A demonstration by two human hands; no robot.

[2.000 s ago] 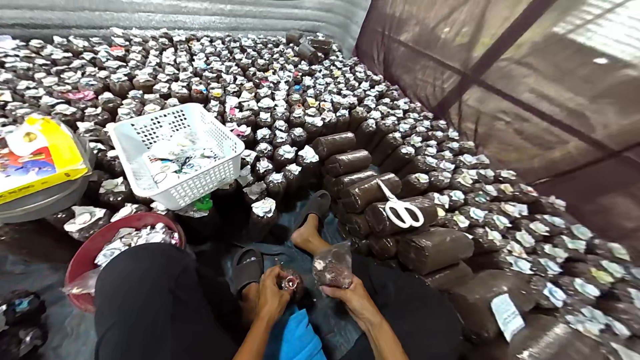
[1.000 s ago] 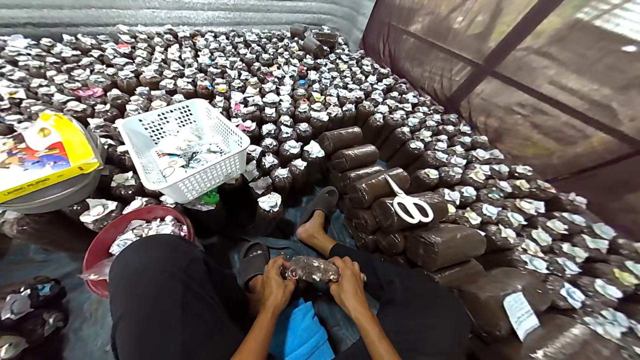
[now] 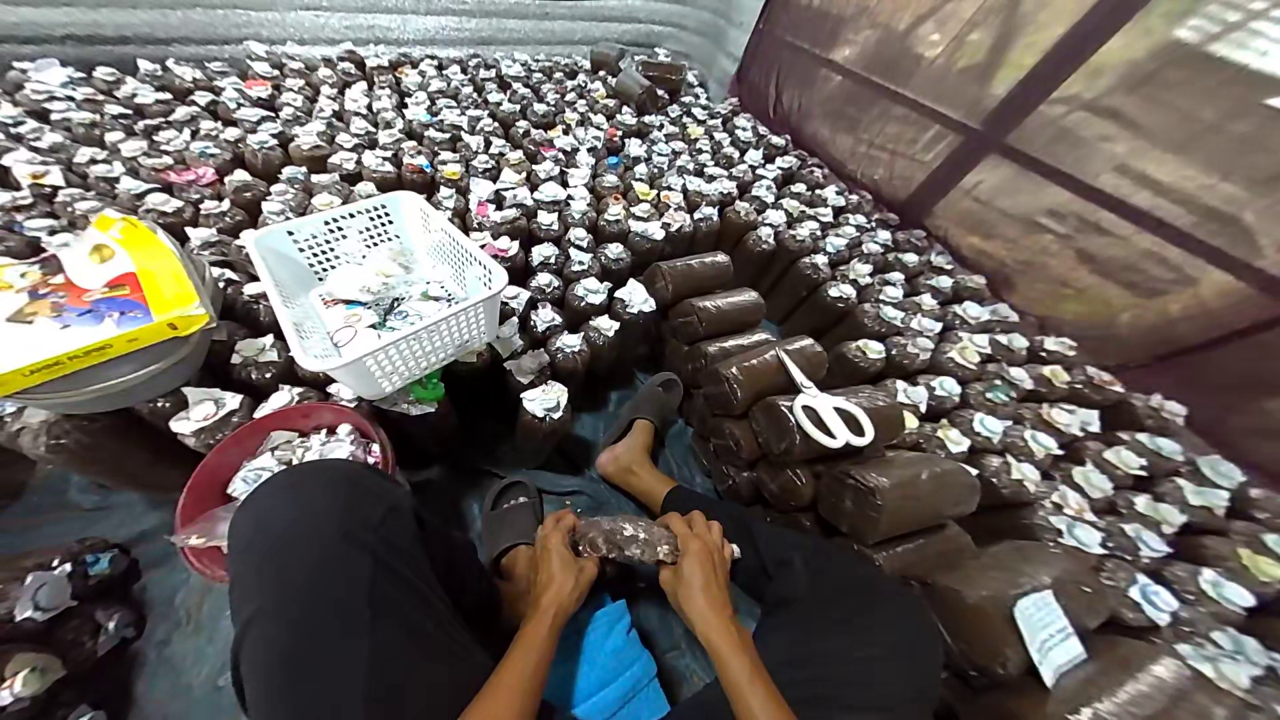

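Observation:
Between my knees, a small clear plastic bag of dark, white-flecked material lies sideways, held at both ends. My left hand grips its left end and my right hand its right end, where a pale tip sticks out past the fingers. Under the hands a blue cloth lies on the dark floor sheet. White-handled scissors rest on stacked brown filled bags to the right. At the left, a red basin holds crumpled paper pieces.
A white perforated basket with rubber bands and paper scraps stands on upright bags. Left of it, a yellow-edged book lies on a round grey lid. Many paper-capped bags fill the floor back to the corrugated wall. Mesh netting hangs at the right.
Two seconds ago my hands were apart, the bag in my right hand and a dark round item in my left. They have come together, and both now hold the bag sideways.

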